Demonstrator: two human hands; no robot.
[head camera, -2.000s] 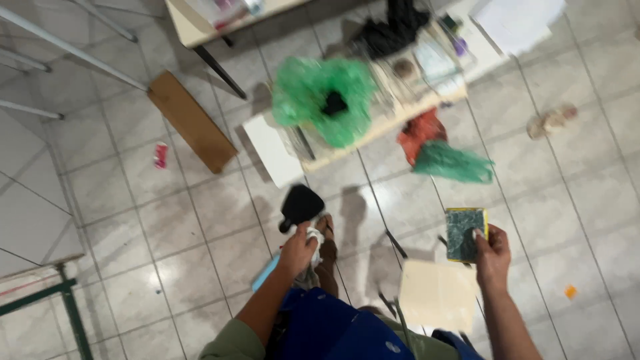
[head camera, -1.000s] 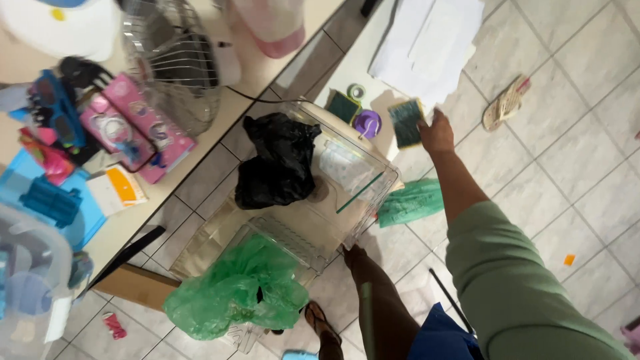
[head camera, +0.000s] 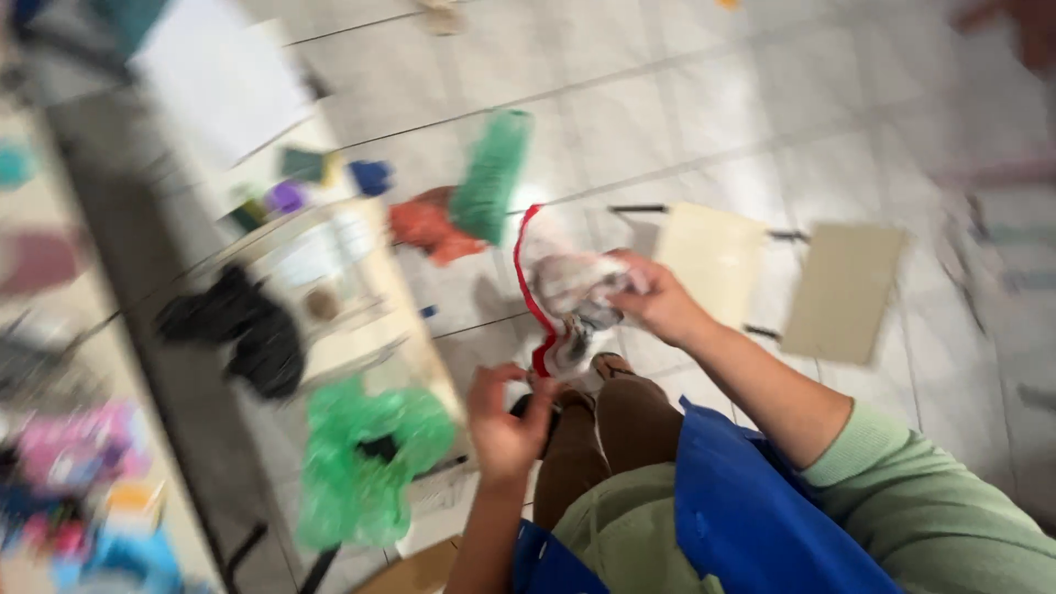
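A white cloth with a red edge (head camera: 549, 256) hangs from my right hand (head camera: 656, 301), which grips its bunched upper part. Below and to the left, my left hand (head camera: 507, 421) touches the cloth's lower red edge between thumb and fingers; blur hides how firmly. Behind that hand a dark object shows in part. Left of the hands lies a green plastic bag (head camera: 367, 478) with something black in its opening. A black plastic bag (head camera: 247, 330) rests beside a clear plastic container (head camera: 330, 272). A green and yellow sponge (head camera: 305, 165) lies near a purple roll (head camera: 286, 196).
White papers (head camera: 223, 82) lie on the low table beyond the sponge. Orange-red (head camera: 433, 224) and green bags (head camera: 492, 177) are on the tiled floor. A cream chair seat (head camera: 711, 264) stands at right, near a beige panel (head camera: 843, 293). Another person's hand (head camera: 1011, 29) shows at top right.
The sponge that my right hand held in the earlier frames lies on the low table. My right hand now holds the cloth in front of me, and my left hand is beside it. The view has turned.
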